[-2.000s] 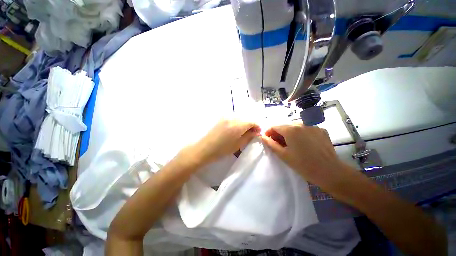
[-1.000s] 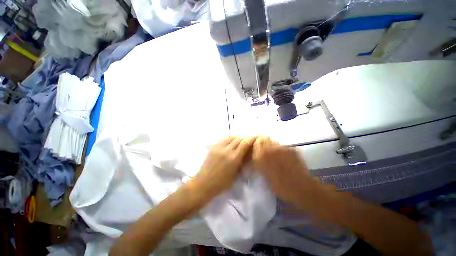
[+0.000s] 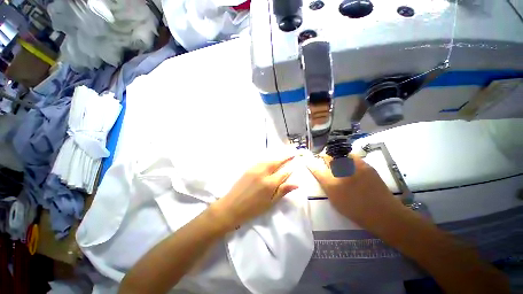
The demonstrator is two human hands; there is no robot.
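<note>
A white garment (image 3: 275, 247) lies over the bed's left part and hangs over the front edge. My left hand (image 3: 258, 186) holds the cloth just left and in front of the needle area, fingertips at its edge. My right hand (image 3: 350, 184) grips the cloth edge right beside the needle, its fingers partly behind the grey dial. The sewing machine head (image 3: 344, 60) stands above; glare hides the presser foot and the exact stitching point. The hinged metal edge guide (image 3: 393, 166) stands right of my right hand.
A tied bundle of white strips (image 3: 86, 140) lies at the left, beside blue-grey cloth (image 3: 40, 143). White pieces (image 3: 109, 31) are heaped at the back left. Orange loops (image 3: 34, 238) show at far left. A tape-measure strip (image 3: 355, 248) runs along the front edge.
Both hands have moved forward with the cloth edge, up to the needle area, after being nearer the front edge a second ago. The view has shifted, showing more of the machine's top.
</note>
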